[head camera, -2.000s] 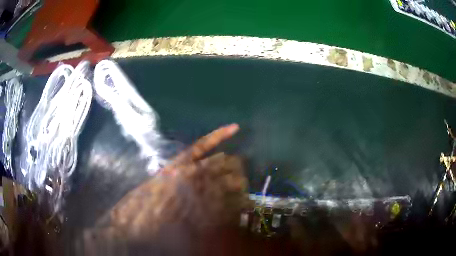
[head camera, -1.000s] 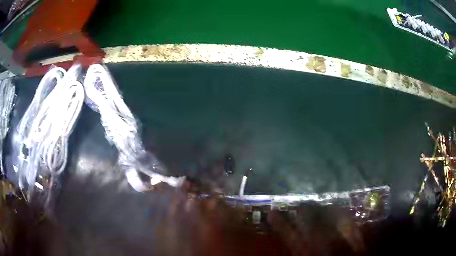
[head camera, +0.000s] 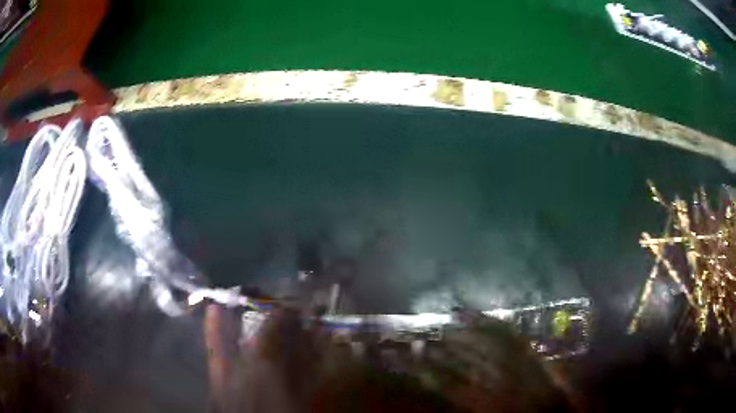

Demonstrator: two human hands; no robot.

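Observation:
An open power strip housing lies lengthwise near the bottom of the view, with a yellow spot near its right end. A white power cord runs from the red-orange stand down to the housing's left end, where thin coloured wires show. My left hand is over the left part of the housing, one finger extending apart at its left. My right hand is over the middle to right part. Both hands are dark, blurred and cut off by the bottom edge; their grip is hidden, and they cover much of the housing.
More coiled white cords hang at the left below the red-orange stand. Thin brass strips lie piled at right. A worn white rail borders the green belt, which carries another strip housing at upper right.
My left hand has moved from over the cord's end to the housing. The cord's end now lies at the housing's left end. The whole view has shifted, so things appear further left.

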